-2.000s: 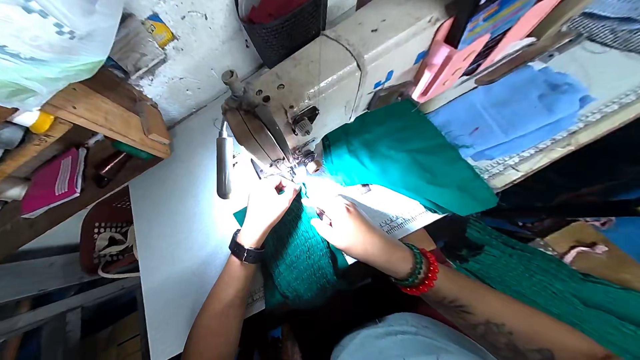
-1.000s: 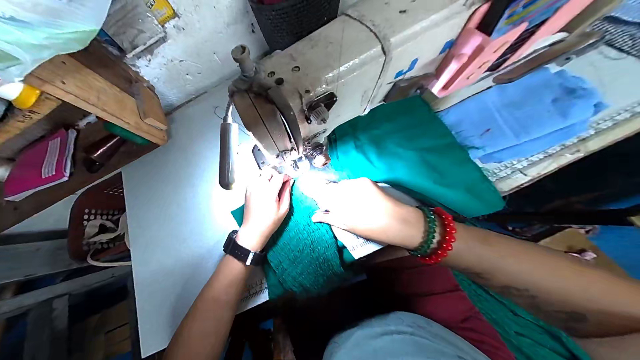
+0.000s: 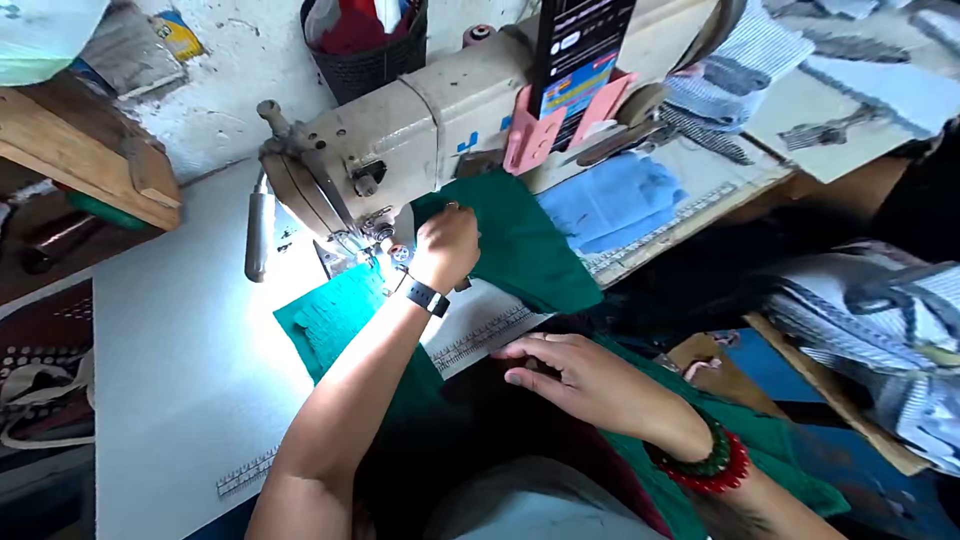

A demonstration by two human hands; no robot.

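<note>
My left hand (image 3: 448, 244), with a black watch at the wrist, lies with curled fingers over the green fabric (image 3: 517, 240) to the right of the needle of a sewing machine (image 3: 390, 135); whether it grips the cloth cannot be told. A gathered green piece (image 3: 341, 307) extends from the lit needle area toward the table's front edge, partly behind my left forearm. My right hand (image 3: 562, 375), with red and green bead bracelets, is at the front edge beside the printed ruler (image 3: 484, 334), fingers apart and holding nothing visible. More green cloth (image 3: 780, 442) hangs below my right arm.
Folded blue cloth (image 3: 611, 199) rests right of the machine. A phone (image 3: 581, 67) stands in a pink holder (image 3: 534, 135) against the machine arm. A dark basket (image 3: 367, 60) is behind. A wooden shelf (image 3: 82, 157) is at left; striped garments (image 3: 862, 307) are piled at right.
My left hand has moved from the needle area to the right, over the green cloth. My right hand has drawn back from the needle to the table's front edge. The view has shifted rightward.
</note>
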